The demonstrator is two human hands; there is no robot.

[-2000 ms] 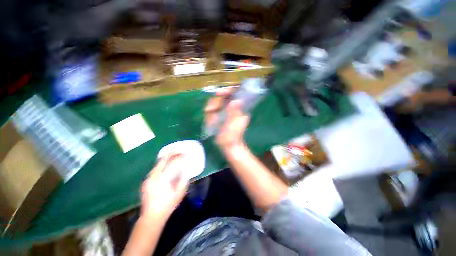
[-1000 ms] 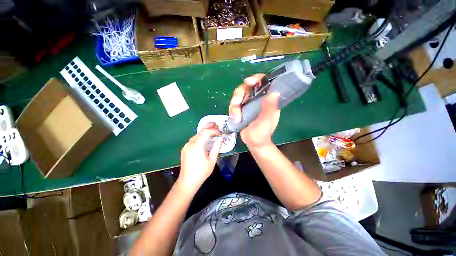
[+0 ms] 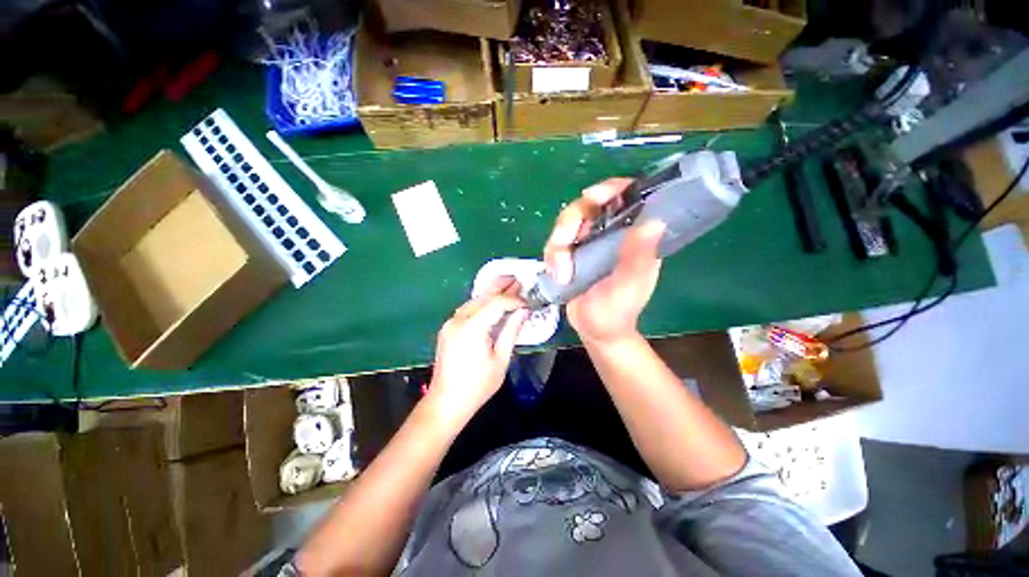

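The white rounded housing point(image 3: 542, 327) lies on the green bench near its front edge, partly hidden by my hands. My right hand point(image 3: 609, 265) is wrapped around the grey electric screwdriver point(image 3: 666, 209), which is tilted with its tip end down at the housing. A black coiled cord runs from its upper end to the right. My left hand point(image 3: 480, 333) is at the housing's left side, its fingers close to the screwdriver tip. Whether its fingertips hold a small part cannot be told.
An open brown carton point(image 3: 181, 265), a perforated strip point(image 3: 262, 197), a spoon-shaped white item point(image 3: 322, 186) and a white card point(image 3: 425, 218) lie left of the housing. Parts boxes point(image 3: 451, 124) and a blue basket point(image 3: 310, 90) line the back. Dark tools point(image 3: 803, 203) and cables lie right.
Since two seconds ago the screwdriver has come down from beside the housing onto it. In the last second both hands stay there; the whole view has shifted slightly.
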